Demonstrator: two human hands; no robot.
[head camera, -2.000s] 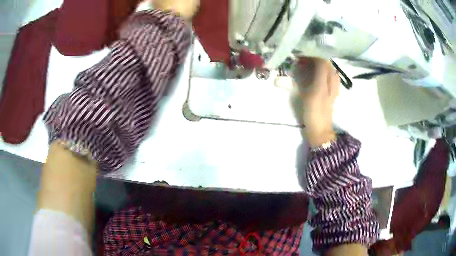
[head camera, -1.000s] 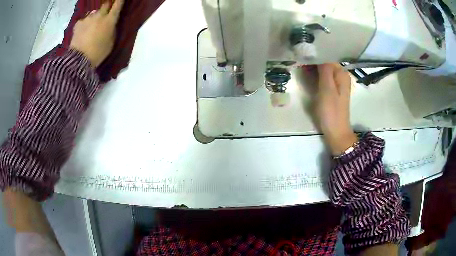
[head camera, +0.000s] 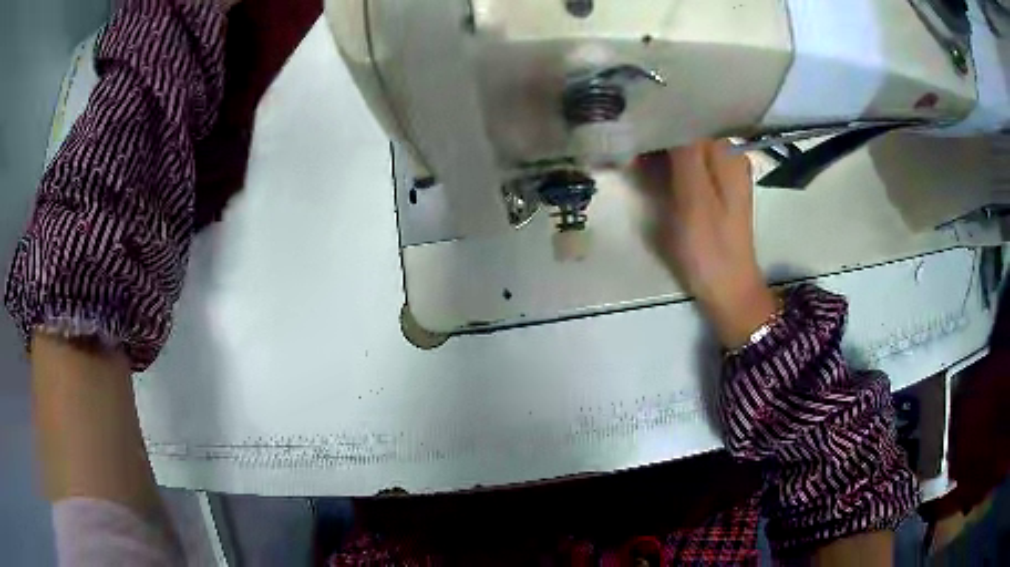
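Note:
The pale sewing machine head (head camera: 687, 66) covers the upper middle of the view. The tension knob (head camera: 569, 205) sits low on its front. My right hand (head camera: 709, 222) is on the machine bed (head camera: 521, 277), right of the knob. Its fingertips are hidden under the head, so I cannot tell what they hold. My left hand is out of the picture past the top edge; only its striped sleeve and forearm show at the left. Dark red cloth (head camera: 260, 94) lies beside that sleeve at the upper left.
A slim black tool (head camera: 825, 155) lies behind the bed to the right of my right hand. The white table (head camera: 288, 366) has a curved front edge with ruler marks. Dark red cloth (head camera: 980, 426) hangs at the far right. Dark cloth and a checked apron are below the edge.
My left arm reached over the table, moved left to cloth at the upper left, then up until the hand left the picture. My right hand stays beside the head. The red cloth left the needle area.

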